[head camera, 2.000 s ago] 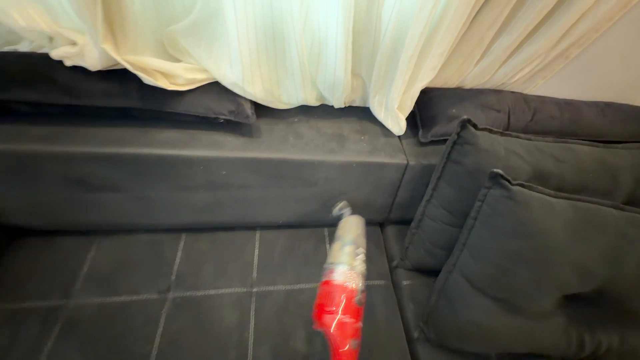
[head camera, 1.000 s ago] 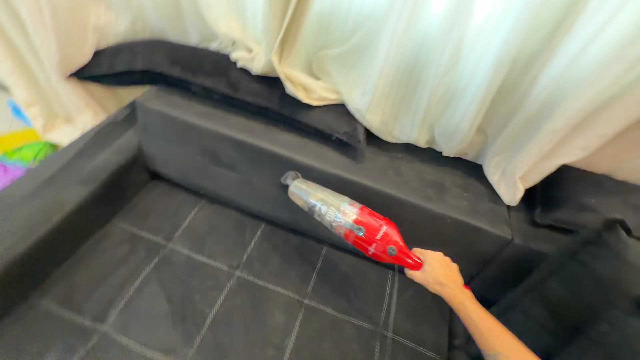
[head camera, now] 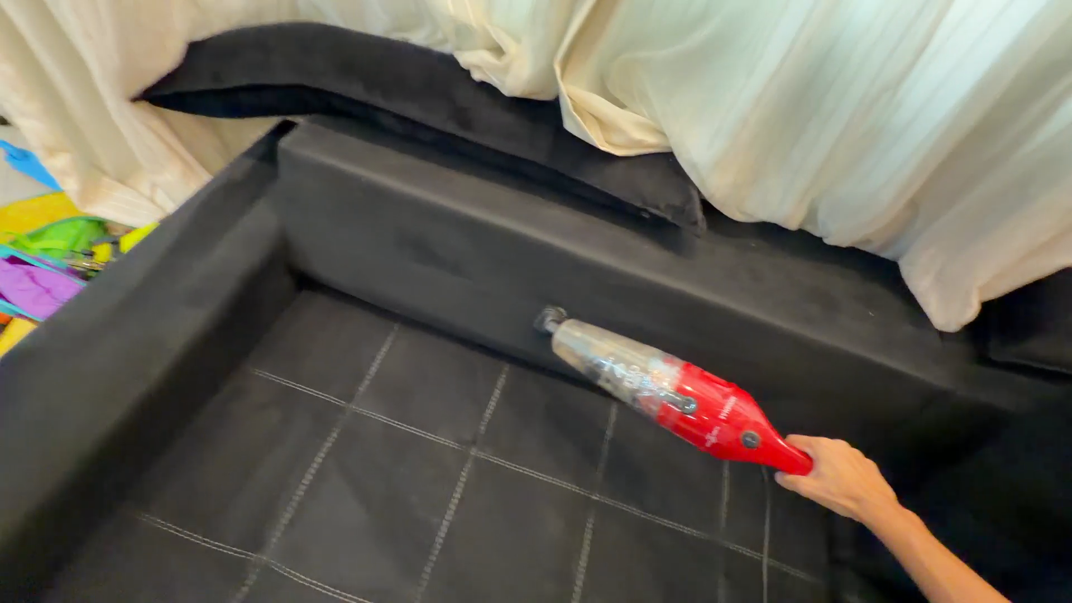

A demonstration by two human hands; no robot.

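At the lower right, my right hand (head camera: 842, 476) is closed around the handle end of a red handheld vacuum cleaner (head camera: 720, 414) with a clear dust chamber. The vacuum slants up to the left, and its small round brush nozzle (head camera: 550, 319) is at the front face of the dark sofa backrest (head camera: 469, 260). Whether the bristles press on the fabric cannot be told. Below it lies the black sofa seat (head camera: 402, 477) with light grid stitching. My left hand is out of view.
A long dark cushion (head camera: 419, 92) lies along the top of the backrest, partly under cream curtains (head camera: 754, 100). The sofa's armrest (head camera: 167, 293) runs down the left side. Beyond it are bright-coloured items (head camera: 50, 260). Another dark cushion (head camera: 1030, 318) shows at the right edge.
The view has swung left, bringing in the armrest and the coloured items. My right hand and forearm, unseen in the earliest frame, now show, still holding the vacuum by its handle.
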